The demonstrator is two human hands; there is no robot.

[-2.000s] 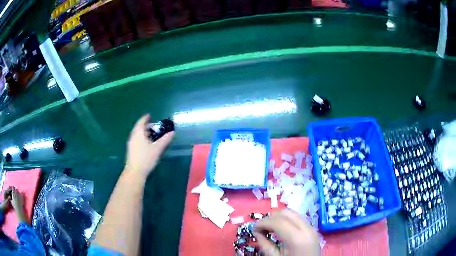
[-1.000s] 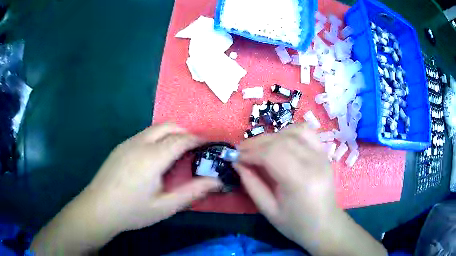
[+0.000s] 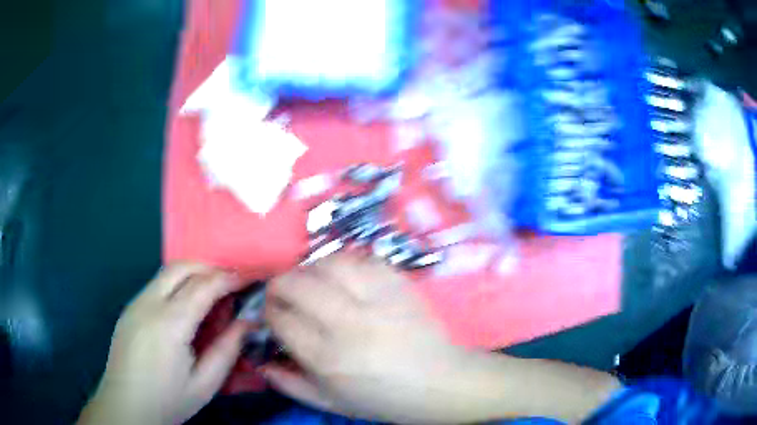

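Note:
The frame is blurred by motion. My left hand (image 3: pixel 170 340) is at the lower left of the red mat, its thumb and fingers around the edge of a round black carrier (image 3: pixel 259 319). My right hand (image 3: pixel 357 324) lies over the carrier's right side, fingers bent onto it; whether a small part is between its fingertips cannot be told. The carrier is mostly hidden by both hands. A loose pile of black-and-silver cylindrical bodies (image 3: pixel 357 216) lies on the mat just above my right hand.
The red mat (image 3: pixel 556 290) bears white sheet pieces (image 3: pixel 249 153), a small blue bin (image 3: pixel 328 90) with white contents, heaped translucent sleeves (image 3: pixel 473 133) and a large blue bin (image 3: pixel 610 222) with cylindrical parts. A rack of parts (image 3: pixel 676 149) and a white bag (image 3: pixel 722 166) are farther right.
Since the first frame my left hand has brought the black carrier from the green surface to the mat's near edge. The right hand has left the pile and moved onto the carrier. The view has shifted.

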